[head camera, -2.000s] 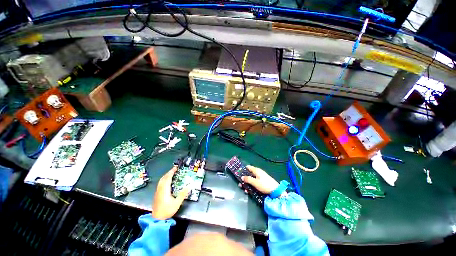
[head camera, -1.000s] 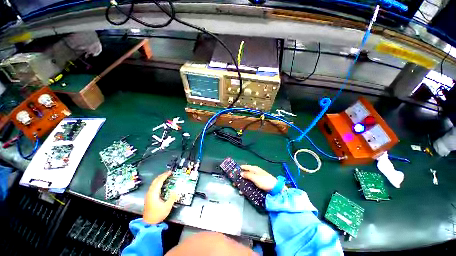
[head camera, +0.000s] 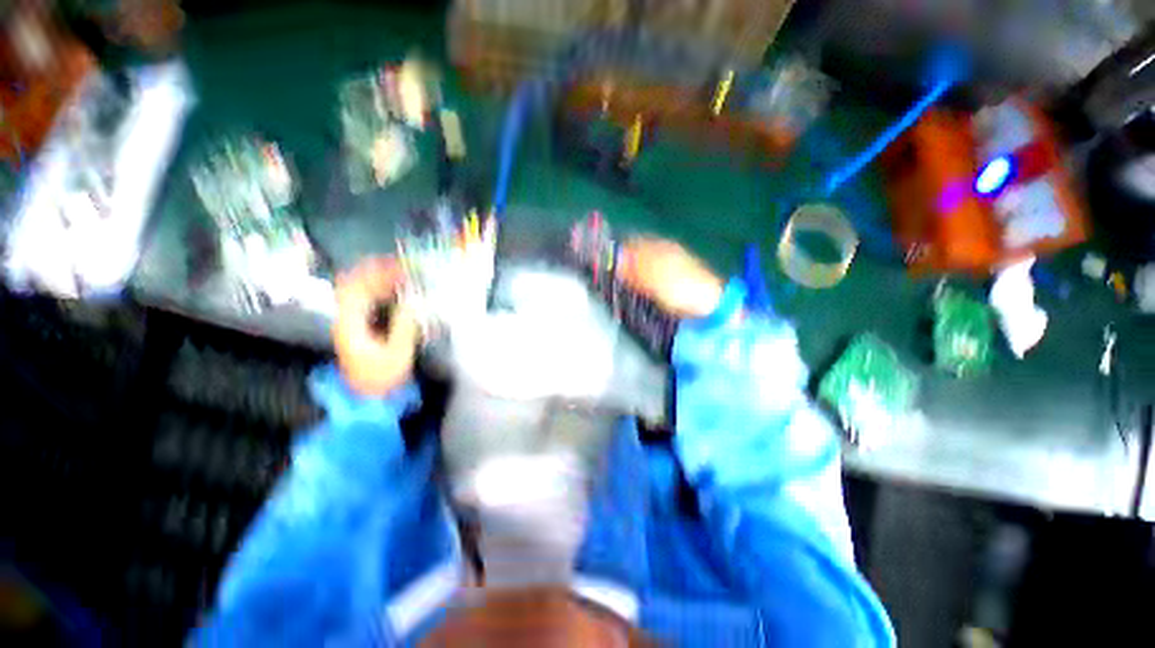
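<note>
The whole view is blurred. A circuit board (head camera: 446, 276) with small coloured connectors lies near the bench's front edge, left of centre. My left hand (head camera: 375, 332) is at its left edge with curled fingers and seems to grip it; the fingertips are not clear. My right hand (head camera: 671, 275) is closed around a dark remote control (head camera: 643, 317), right of the board. The remote's far end points away from me, and my hand hides part of it. A blue cord (head camera: 508, 152) runs up behind the board.
White sheet (head camera: 99, 190) at far left, more boards (head camera: 253, 209) left of my left hand. Tape roll (head camera: 817, 244), orange box (head camera: 982, 190) with a glowing light, crumpled white tissue (head camera: 1017, 308) and two green boards (head camera: 869, 380) at right. Black racks (head camera: 234, 392) below left.
The view has tilted down and blurred, so bench things sit higher and more of my sleeves and body shows. My left hand stays at the board and my right hand stays on the remote.
</note>
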